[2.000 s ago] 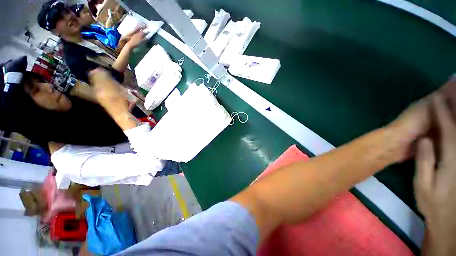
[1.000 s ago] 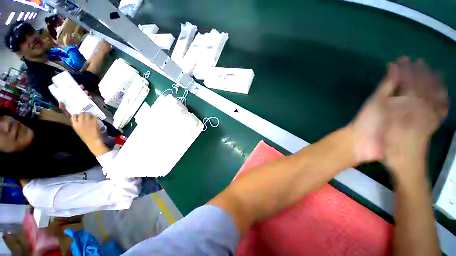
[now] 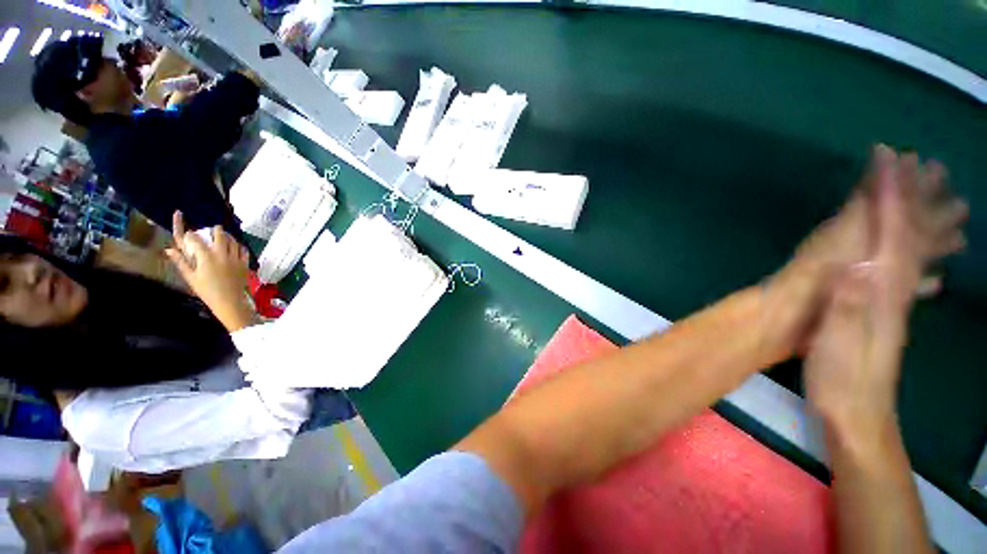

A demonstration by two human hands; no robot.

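My left hand (image 3: 806, 284) and my right hand (image 3: 866, 319) touch each other over the green belt at the right. Both are blurred, with fingers stretched out and nothing visible held in them. Their overlap hides part of the left fingers. Several slim white cartons (image 3: 530, 198) lie on the belt at upper centre, some with ragged open ends. One carton lies across, nearest me, with small dark print.
The red mat (image 3: 693, 487) lies under my left forearm. A pale rail (image 3: 563, 276) edges the green conveyor belt (image 3: 671, 141). A slanting metal post (image 3: 314, 97) stands near a pile of white pieces with string loops (image 3: 368, 303). Two co-workers sit at the left.
My hands have moved from the right edge into view and stay together, their pose shifting. The view has turned. The nearer co-worker's white box no longer shows; the farther co-worker has turned away.
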